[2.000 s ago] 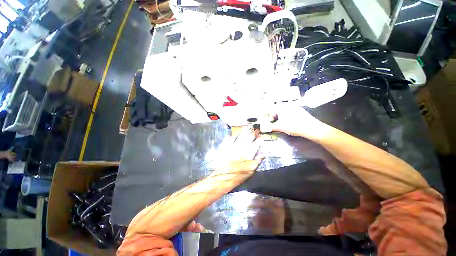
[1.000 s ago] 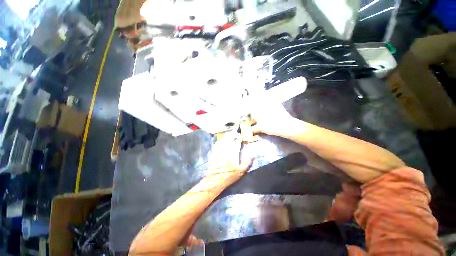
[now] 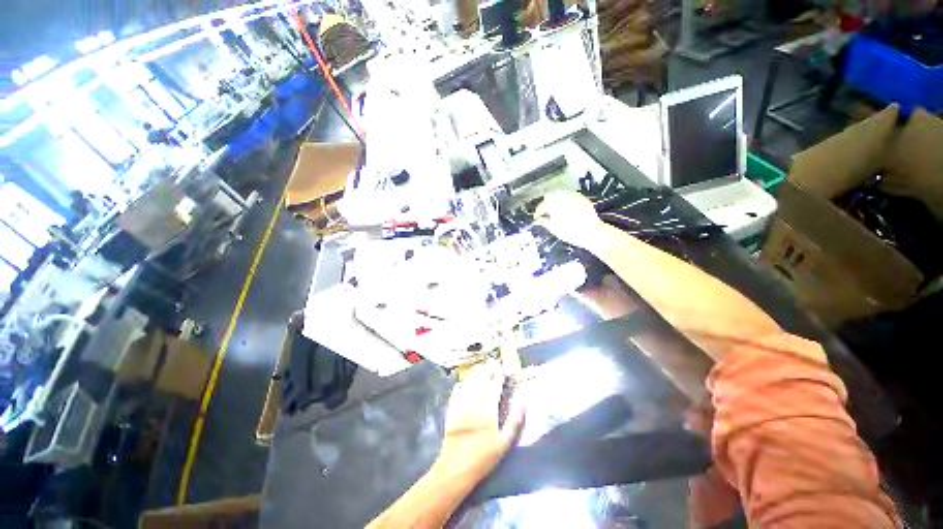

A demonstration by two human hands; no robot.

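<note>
The white sewing machine head stands at centre. My left hand lies flat at the needle area, fingertips by the brass-coloured plate; glare hides whether fabric is under it. My right hand is stretched out behind and right of the head, at the near left side of the pile of black strips with pale lines. Its fingers are bent; whether they grip a strip cannot be made out. The white paddle-shaped arm projects between the hands.
A dark heap of pieces lies left of the head. A screen stands at right rear. An open cardboard box with dark pieces is at right. A blue crate is at far right rear. Another box edge shows at lower left.
My right hand has left the needle area and moved back and right to the striped pile. My left hand remains by the needle. The view has tilted up, showing more of the room.
</note>
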